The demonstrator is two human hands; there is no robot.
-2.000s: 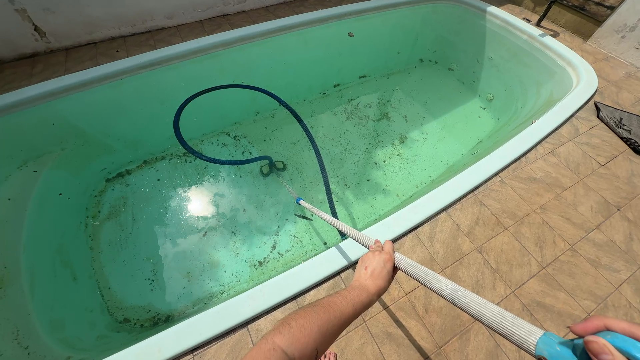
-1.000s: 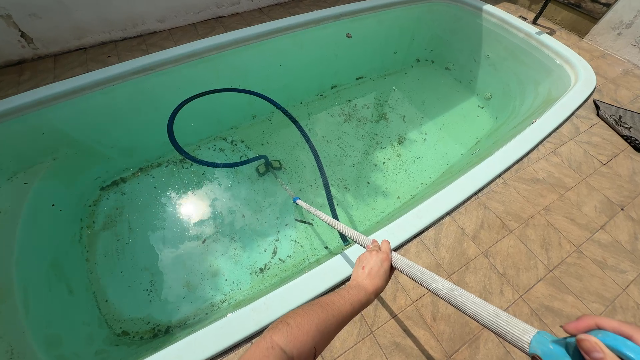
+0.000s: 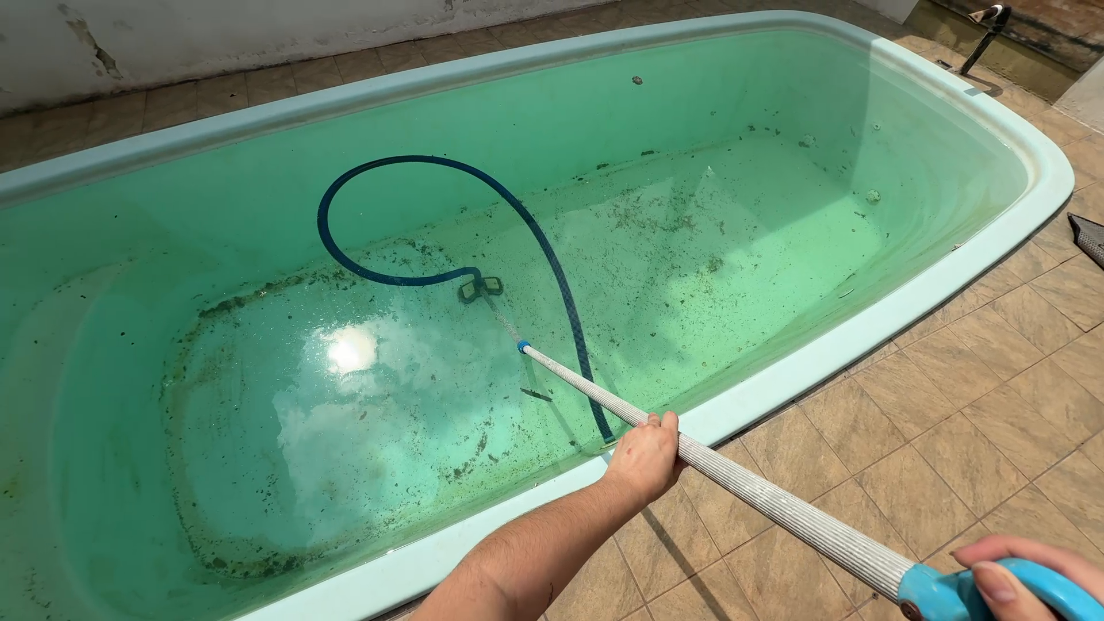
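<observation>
My left hand [image 3: 645, 457] is closed around the ribbed middle of a white telescopic pole [image 3: 776, 504], just above the pool's near rim. At the lower right my right hand [image 3: 1022, 573] grips the pole's blue plastic handle [image 3: 949, 595]; part of that hand is out of view. The pole slopes down into a pool of green water. Under water at its far end is a pool vacuum head [image 3: 479, 287], joined to a dark blue hose [image 3: 552, 250]. The hose loops through the water to the near wall. Dark debris [image 3: 259, 556] is scattered on the pool floor.
The pale pool rim [image 3: 828, 362] runs between me and the water. Brown floor tiles [image 3: 940, 457] surround it. A dark mesh object [image 3: 1088, 237] lies at the right edge. Behind the pool stands a stained white wall [image 3: 216, 39]; a dark bent pipe [image 3: 986, 39] rises at the upper right.
Both hands keep their hold on the pole. The vacuum head and the hose loop look slightly farther left against the pool than two seconds ago.
</observation>
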